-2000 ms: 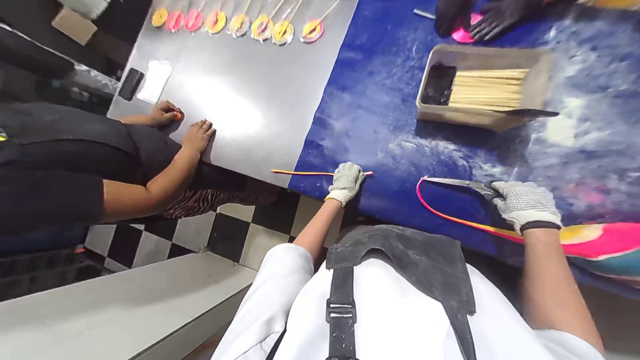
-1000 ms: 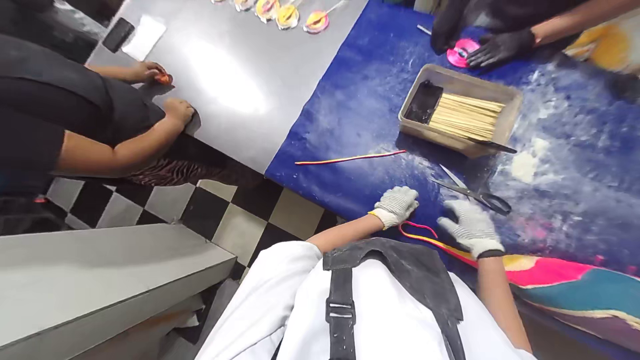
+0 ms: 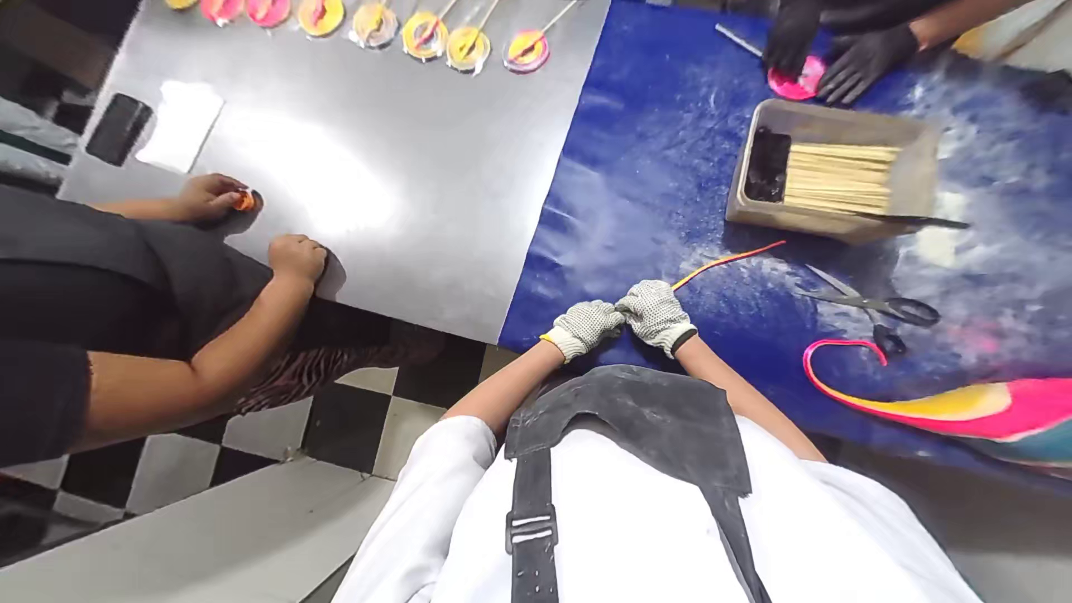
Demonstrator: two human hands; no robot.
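Note:
Both my hands wear white dotted knit gloves and meet at the near edge of the blue work surface. My right hand (image 3: 656, 310) is closed on a thin pink-and-yellow candy strand (image 3: 720, 263), whose free part runs up and to the right. My left hand (image 3: 589, 325) touches the right one with its fingers curled; whether it grips the strand's hidden end, I cannot tell. Open scissors (image 3: 871, 306) lie to the right of my hands. Below them a thick striped candy mass (image 3: 997, 406) in pink, yellow and teal tapers into a thin curled tail.
Beyond the strand stands a plastic container (image 3: 917, 159) of wooden sticks. A co-worker's black-gloved hands press a pink candy disc (image 3: 796, 79) at the far side. On the metal table (image 3: 435, 193) at left lie several wrapped lollipops (image 3: 526, 52); another co-worker's hands rest there, near an orange piece.
The strand, which lay loose on the blue surface one second ago, is now in my right hand. My hands have come together. The scissors, held two seconds ago, now lie on the surface.

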